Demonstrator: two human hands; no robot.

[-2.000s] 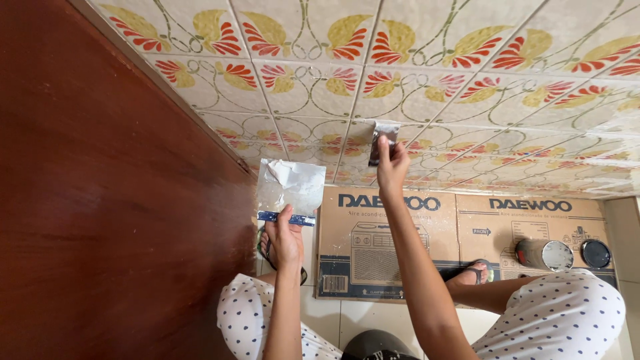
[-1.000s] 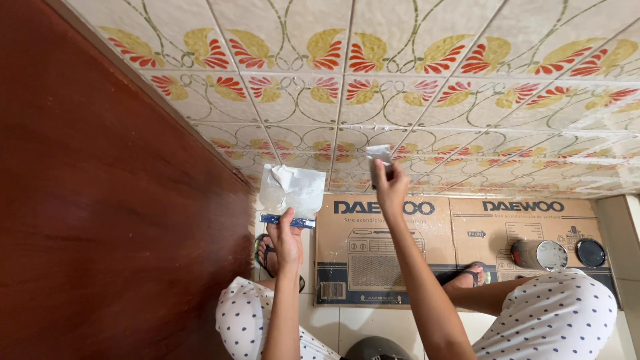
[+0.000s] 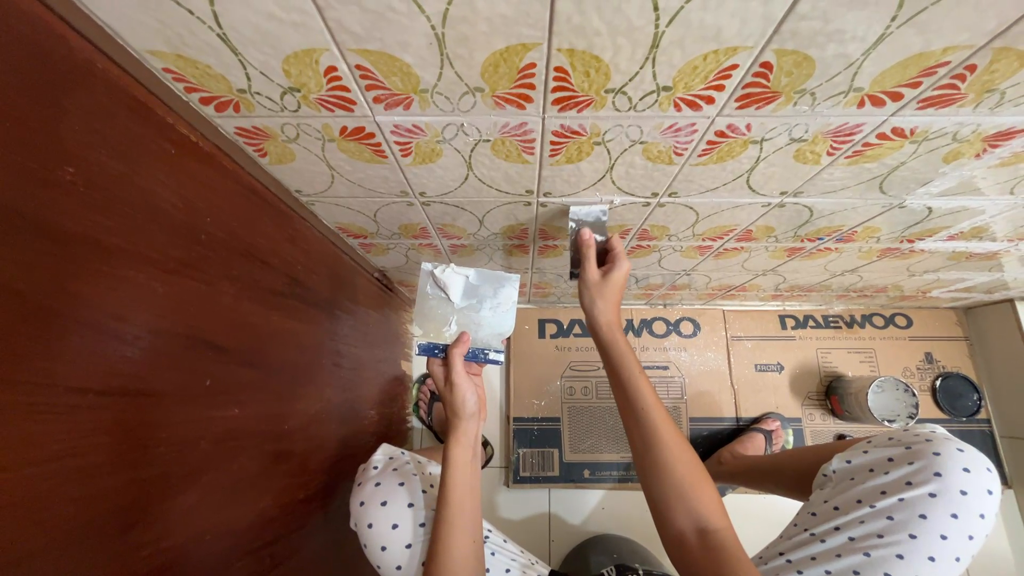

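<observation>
My left hand [image 3: 459, 388] grips a wide putty knife [image 3: 472, 308] by its blue edge, with a lump of white paste [image 3: 453, 283] on the pale blade. To its right, my right hand [image 3: 602, 276] holds a narrower putty knife [image 3: 588, 218], smeared white, its blade edge at the patterned wall tiles [image 3: 612, 160]. Bits of white paste show on the tile joint just above that blade. Fingers hide part of the narrower tool.
A reddish-brown wooden surface [image 3: 184, 304] rises at the left. Flattened Daewoo cardboard [image 3: 552, 392] covers the floor by the wall. On it stand an open can [image 3: 892, 402] with whitish contents and a dark round lid [image 3: 957, 395]. My sandalled feet flank the near cardboard.
My right hand, with the narrower putty knife, has shifted lower along the tiles. The left hand still holds the wide knife with its paste. The view has moved slightly.
</observation>
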